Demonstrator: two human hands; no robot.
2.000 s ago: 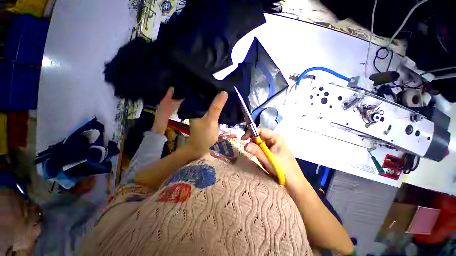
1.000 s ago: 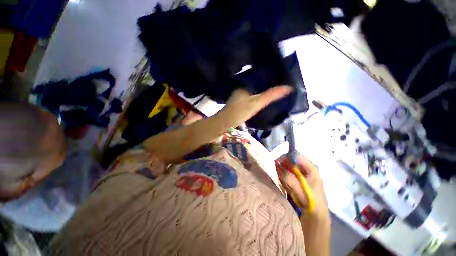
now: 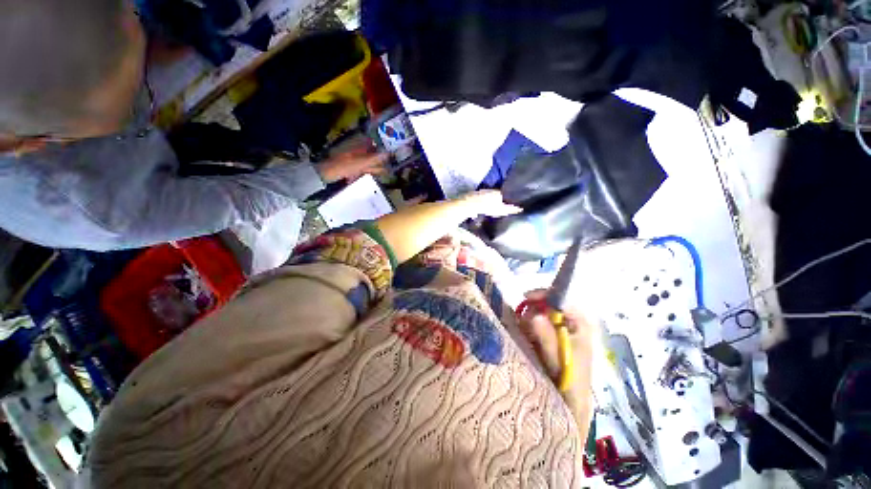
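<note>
My right hand [image 3: 549, 346] holds fabric scissors [image 3: 563, 287] by their yellow and red-orange handles, blades pointing up and away from me. My left hand [image 3: 487, 204] lies at the near left edge of a shiny black leather-like panel [image 3: 583, 186] on the white table; its fingertips are blurred, so whether it grips the panel cannot be told. A small navy piece [image 3: 513, 155] shows at the panel's left. A large dark fabric heap [image 3: 544, 48] lies beyond the panel.
The white sewing machine [image 3: 669, 382] with a blue tube [image 3: 690, 263] is at right. Another person's sleeve [image 3: 201, 205] and hand [image 3: 355, 164] reach in from the left, near a white card [image 3: 355, 202]. A red container [image 3: 172, 287] is at lower left, a red tray [image 3: 602, 457] at bottom right.
The view has turned and shifted. The dark fabric now lies farther off, with the shiny panel exposed on the table. The other person's arm shows more fully. The scissors remain in my right hand.
</note>
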